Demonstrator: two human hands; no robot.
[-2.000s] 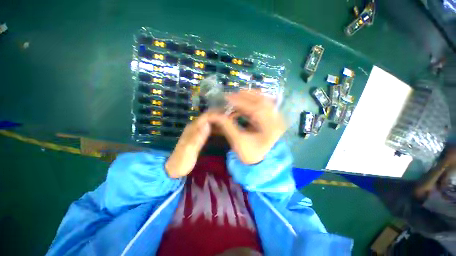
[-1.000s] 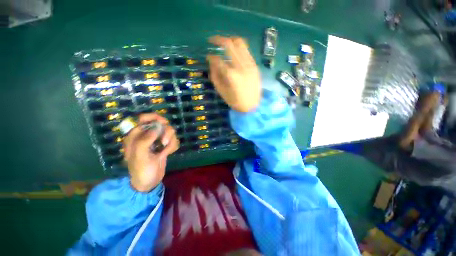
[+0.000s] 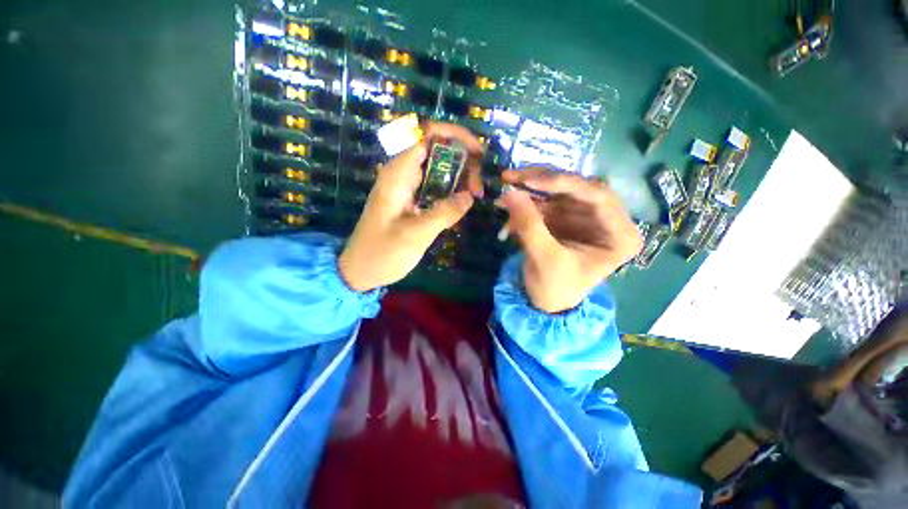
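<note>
My left hand (image 3: 403,214) holds a unit body (image 3: 442,171) at the fingertips, its green and dark inside facing up. A white battery (image 3: 400,134) with a yellow-orange band sticks out past the left fingers. My right hand (image 3: 572,234) is just right of the unit, thumb and forefinger closed on a small dark strip (image 3: 528,187), apart from the unit. Its exact shape is hard to tell. The clear blister tray (image 3: 242,149) lies under and beyond the hands, with rows of black parts with yellow-orange middles. My hands hide part of the tray.
Several loose units (image 3: 669,187) with batteries lie right of the tray, one unit (image 3: 671,96) behind them and another (image 3: 802,45) at the far right. A white sheet (image 3: 762,249) bears a pile of clear ridged trays (image 3: 846,260). Another person's arm (image 3: 861,363) is at the right edge.
My right hand has come back from the tray's far side with a small dark strip. My left hand has moved up and right, beside it, still holding the unit. The view has shifted.
</note>
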